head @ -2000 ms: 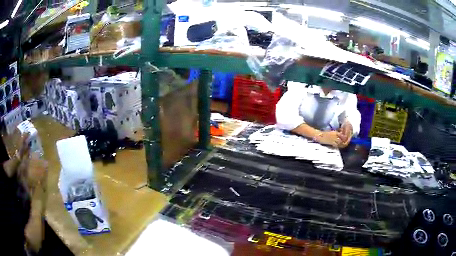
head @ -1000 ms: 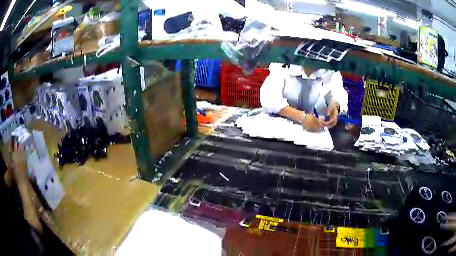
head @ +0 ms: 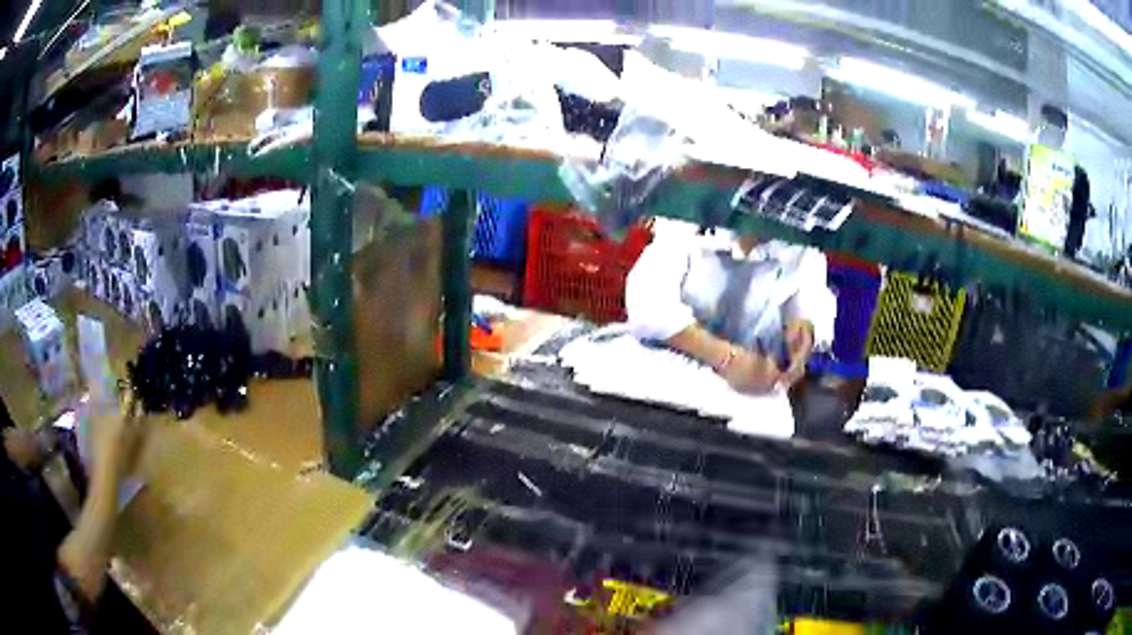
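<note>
Neither of my hands shows. Black product units [head: 1018, 577] with pale ring marks are grouped at the lower right. A blurred, greyish, see-through shape [head: 732, 602], possibly a poly bag, is at the bottom edge right of centre; what holds it is hidden. A blank white sheet [head: 397, 602] lies at the near edge of the bench, left of centre, cut off by the frame.
Green-framed shelving [head: 335, 248] crosses above the dark bench [head: 646, 478]. A person opposite leans over flat white cartons [head: 670, 385]. More printed cartons [head: 937, 416] lie at right. At left, another person's arms reach to a blurred carton by a black tangled heap [head: 193, 368].
The camera view has shifted. The greyish blurred shape has appeared at the bottom. A blurred, finger-like shape at the right edge is gone. The carton on the left bench has moved towards the left person.
</note>
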